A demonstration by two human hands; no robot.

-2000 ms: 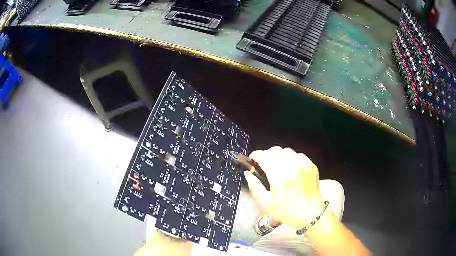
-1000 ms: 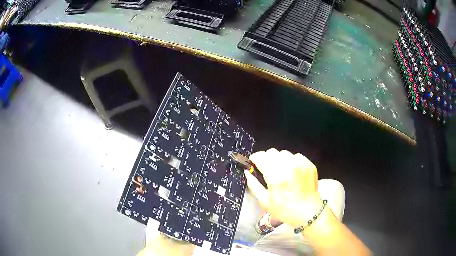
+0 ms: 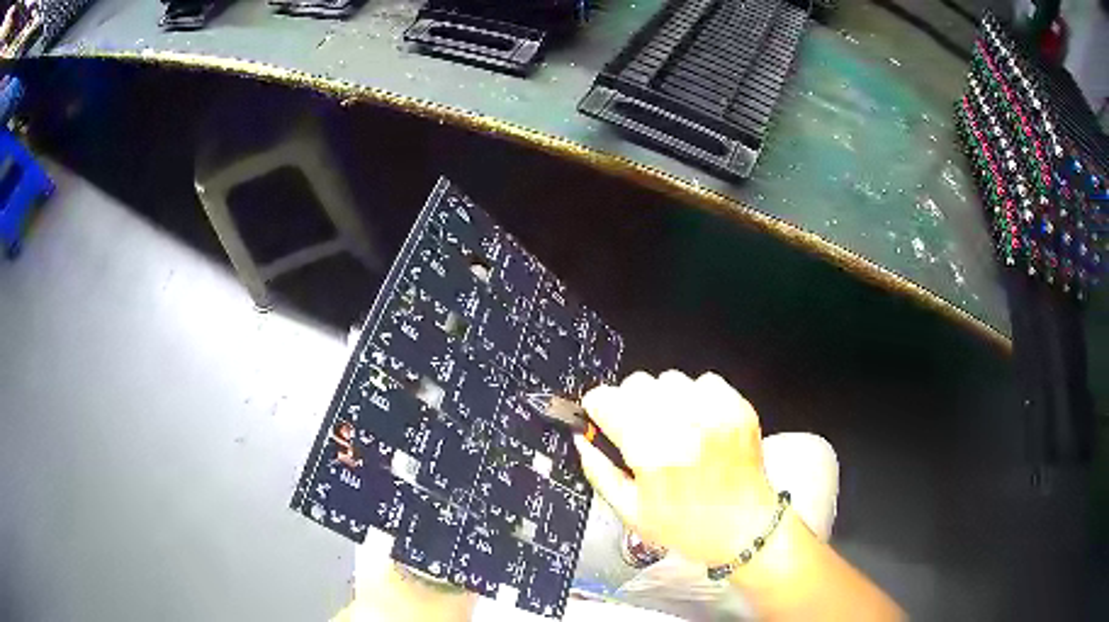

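Observation:
A black circuit board panel with white print and solder points is held tilted over my lap. My left hand holds it at the bottom edge, mostly hidden behind the board, with pale glove fingertips at the edge. My right hand, bare with a bead bracelet, is shut on side cutters. Their silver jaws are at the board's face, right of its middle. The cutters' handles are mostly hidden in my hand. Whether the jaws are open or closed is too small to tell.
A green bench with a yellowish edge runs across the top. An empty slotted rack and further black racks stand on it. Stacked boards with coloured dots are at right. A pale stool stands under the bench; a blue object is far left.
The board has shifted slightly to the right. My right hand has moved the cutter jaws slightly left and down across the board's face. My left hand still holds the bottom edge.

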